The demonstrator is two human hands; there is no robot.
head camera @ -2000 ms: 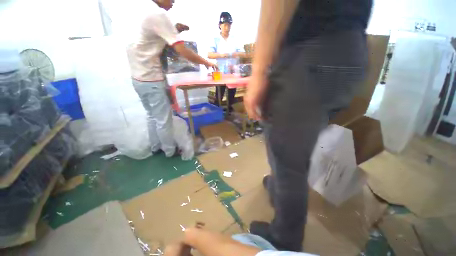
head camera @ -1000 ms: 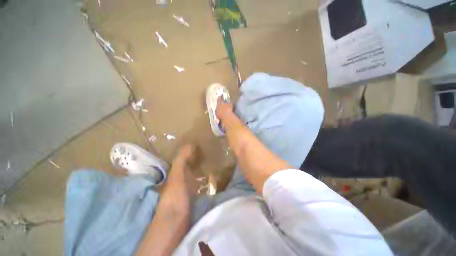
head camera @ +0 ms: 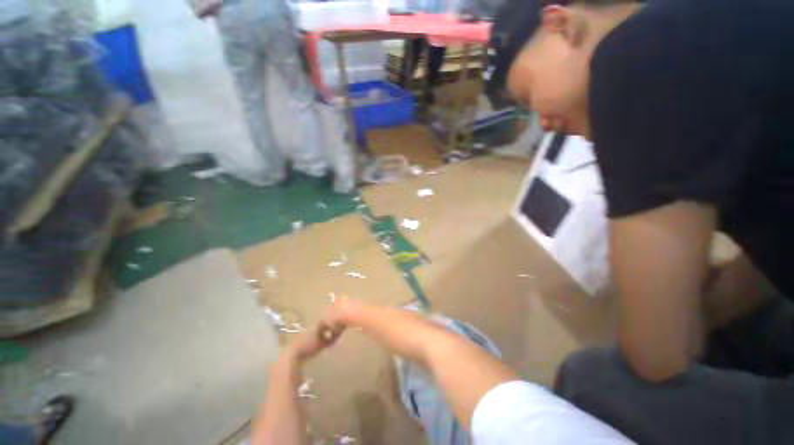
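My left hand (head camera: 306, 342) and my right hand (head camera: 336, 313) meet in front of me, low at the centre of the view, above the cardboard-covered floor. Both are small and blurred. A small dark spot shows between them, and I cannot tell if it is a held piece or a gap. The finger positions are unclear. A white printed carton (head camera: 578, 195) with dark panels stands tilted on the floor to the right, partly hidden by a person in a black shirt.
The person in black (head camera: 696, 113) bends close on my right. A red-topped table (head camera: 409, 28) and blue bin (head camera: 380, 109) stand ahead, with another person's legs beside them. Wrapped stacks (head camera: 61, 165) are at left. White scraps lie on flattened cardboard (head camera: 470, 200). A foot shows at lower left.
The view has lifted from my knees and shoes back towards the table. My hands, apart a second ago, are now together. The person on the right has bent down beside the carton.
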